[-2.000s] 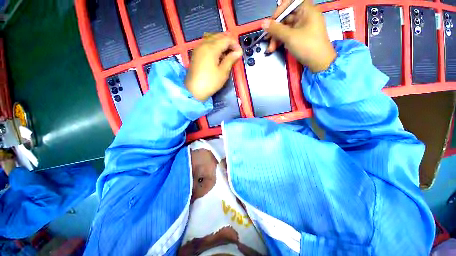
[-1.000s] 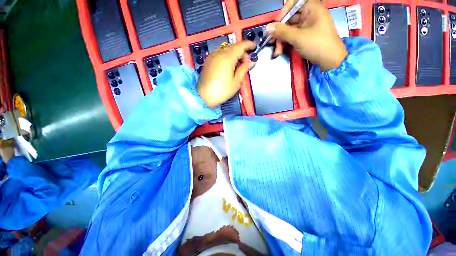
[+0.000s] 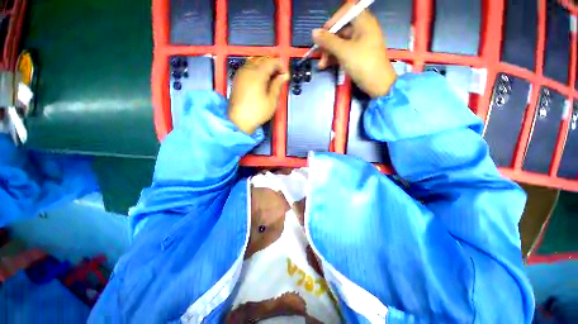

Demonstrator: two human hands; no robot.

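Observation:
A silvery smartphone or rear housing [image 3: 310, 120] lies in a pocket of the red foam tray [image 3: 281, 104], with its dark camera rings at the top left. My right hand [image 3: 358, 54] holds a thin pen-like tool [image 3: 345, 19] with a pale shaft, and its dark tip is at the camera rings. Whether the tip touches them cannot be told. My left hand [image 3: 256, 92] is at the left edge of this pocket, over the neighbouring unit. Its fingertips are bent close together, and whether they pinch something small cannot be told.
More units lie in pockets to the left, behind and to the right, such as one at the right [image 3: 506, 114]. A white label [image 3: 476, 80] is at a pocket edge. A green mat [image 3: 89, 82] is at the left. A brown cardboard box [image 3: 539, 212] is below the tray at the right.
The view has shifted, and the tray appears turned and further right. Both hands have moved left across the tray, with the tool tip now at another unit's camera rings.

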